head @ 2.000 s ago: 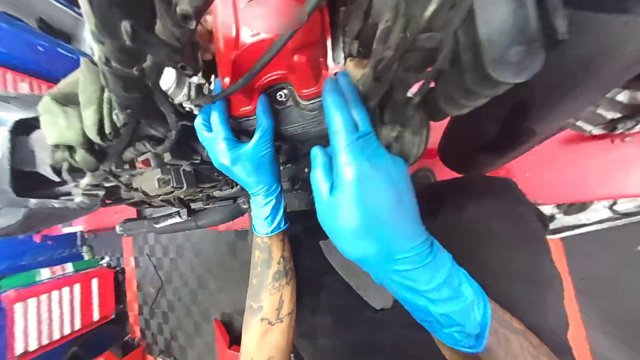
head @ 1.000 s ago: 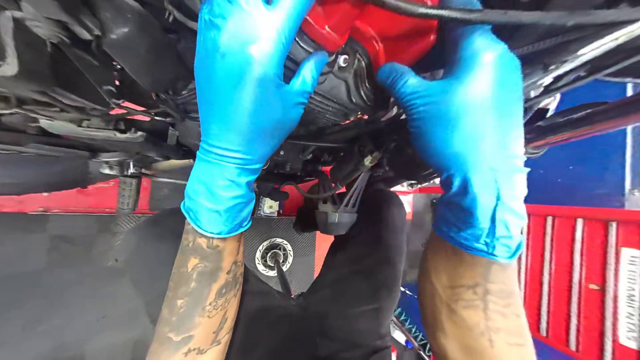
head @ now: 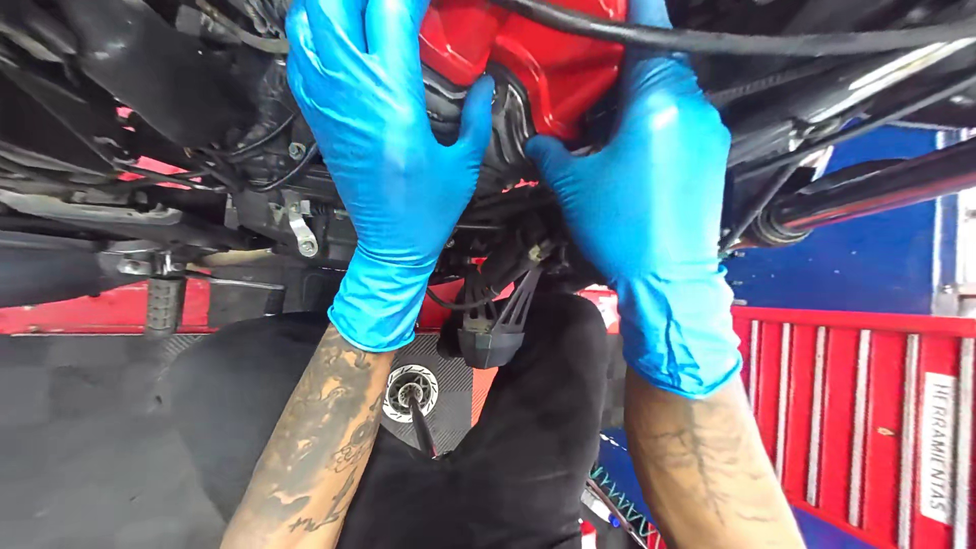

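A glossy red engine cover (head: pixel 553 57) sits at the top centre among black motorcycle parts, above a black ribbed casing (head: pixel 512 126). My left hand (head: pixel 393 141), in a blue glove, lies along the cover's left side, thumb pointing up against the black casing. On the right side, my right hand (head: pixel 648 164), also gloved in blue, has its thumb at the cover's lower edge; its other fingers are hidden behind the cover and a black cable (head: pixel 686 38) that crosses the top. Both hands appear to hold the cover from its two sides, though their fingertips are partly hidden.
A rubber-covered footpeg (head: pixel 162 305) hangs at the left. Below the engine are a black plastic part (head: pixel 492 343) and a round metal disc (head: pixel 410 393) between my legs. A red tool cabinet (head: pixel 846 412) stands at the right, near a black-and-red tube (head: pixel 869 187).
Two seconds ago my fingers pointed at the cover's lower edge; now my hands are around its two sides. The view has swung considerably. Since one second ago the hands have barely moved.
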